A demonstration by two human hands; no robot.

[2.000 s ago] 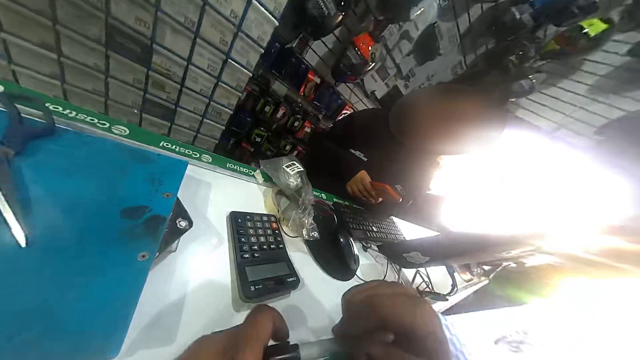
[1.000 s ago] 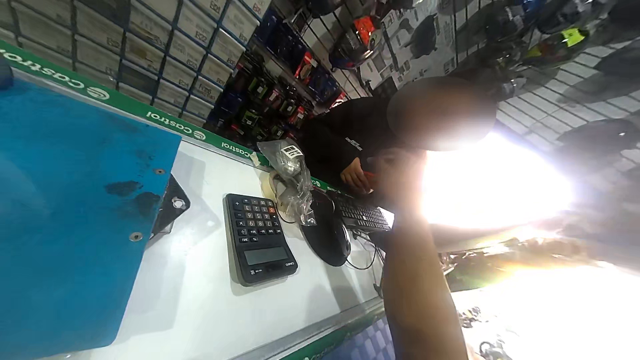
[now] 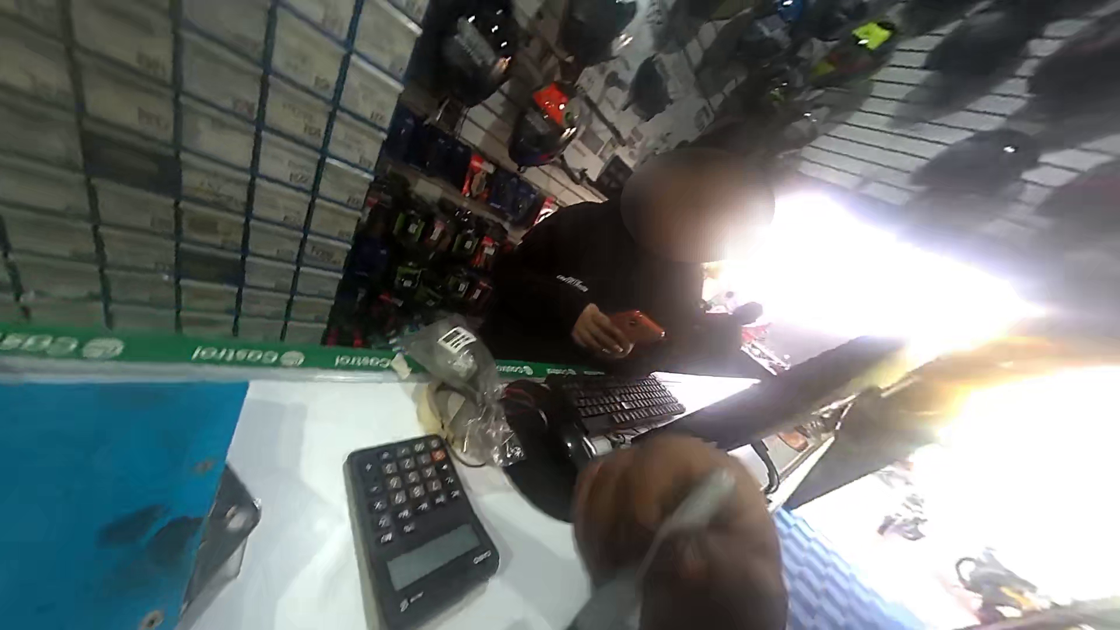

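Note:
My right hand [image 3: 682,534] is in the lower middle, blurred, its fingers closed around a long grey thing [image 3: 634,582]; what that is cannot be told. It is over the white counter [image 3: 297,490], to the right of a black desk calculator [image 3: 424,534]. My left hand is out of view. A clear plastic bag [image 3: 468,376] lies above the calculator, partly over a pale roll-like object. Beside the bag is a black computer mouse [image 3: 570,442] on a dark pad [image 3: 534,481], with a black keyboard [image 3: 617,398] beyond.
A blue sheet [image 3: 96,490] covers the counter's left, with a dark metal-like piece [image 3: 229,525] by its edge. Across the green-edged counter, a person [image 3: 577,262] in dark clothing holds a red phone-like object [image 3: 639,325]. Small drawers [image 3: 219,166] and hanging helmets [image 3: 547,131] stand behind.
My left hand, seen two seconds ago at a dark thing, has left the view. My right arm reached out far one second ago; the hand is now back low over the counter.

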